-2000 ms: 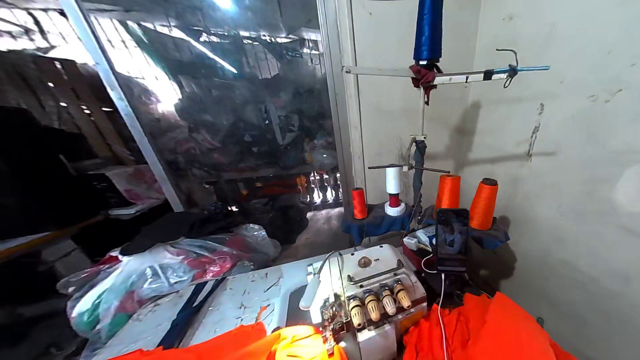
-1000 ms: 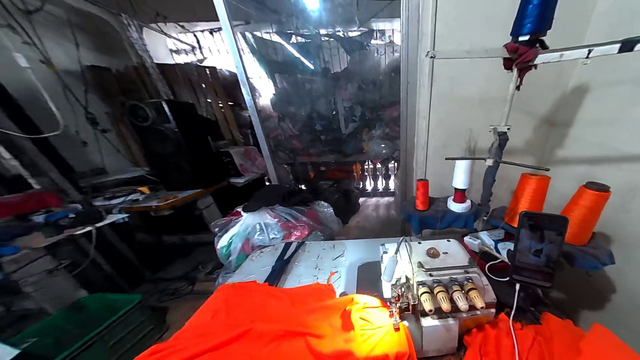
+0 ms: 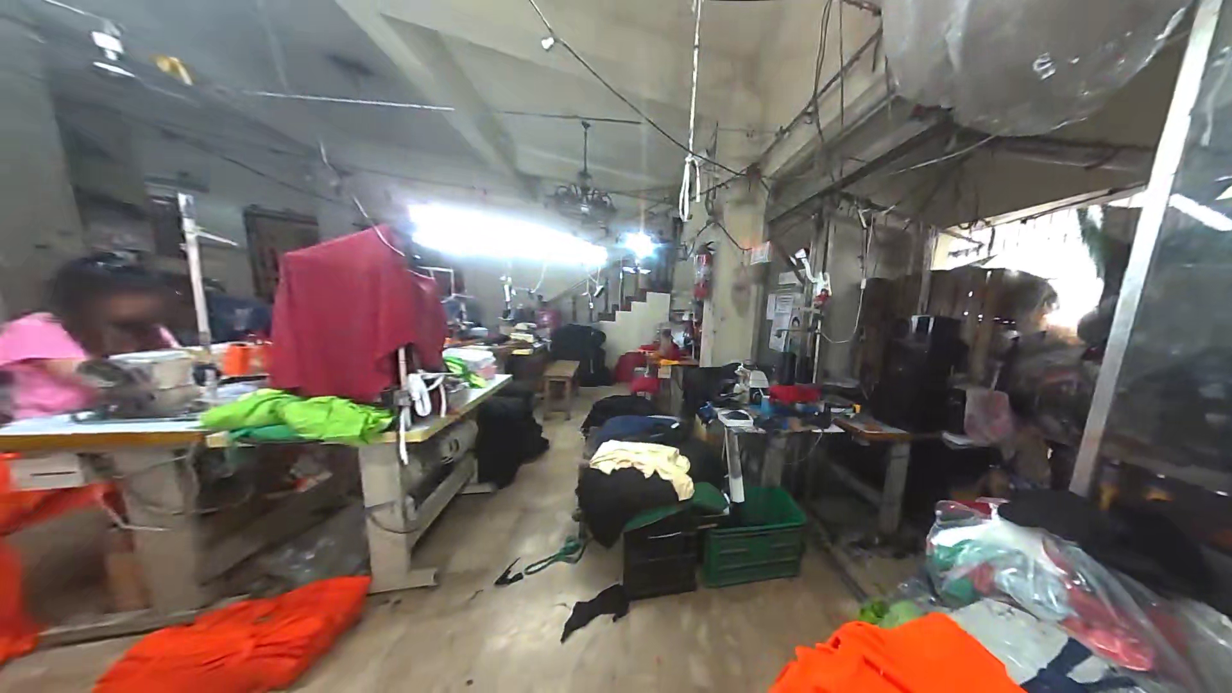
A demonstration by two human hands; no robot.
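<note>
Neither my left hand nor my right hand shows in the head view, so what they hold or touch is hidden. Orange fabric lies at the lower right, on the edge of the sewing table. Beside it is a clear plastic bag with red, green and white contents. A dark blue strip of cloth rests on the pale tabletop near the bag. More orange fabric is piled on the floor at the lower left.
At the left a person in pink sits by a sewing machine. Bright green cloth and a draped red cloth are on tables there. A green crate and a dark crate stand on the floor.
The view has swung far to the left. The overlock machine, thread cones and phone seen earlier are out of view; the room with other tables has come in.
</note>
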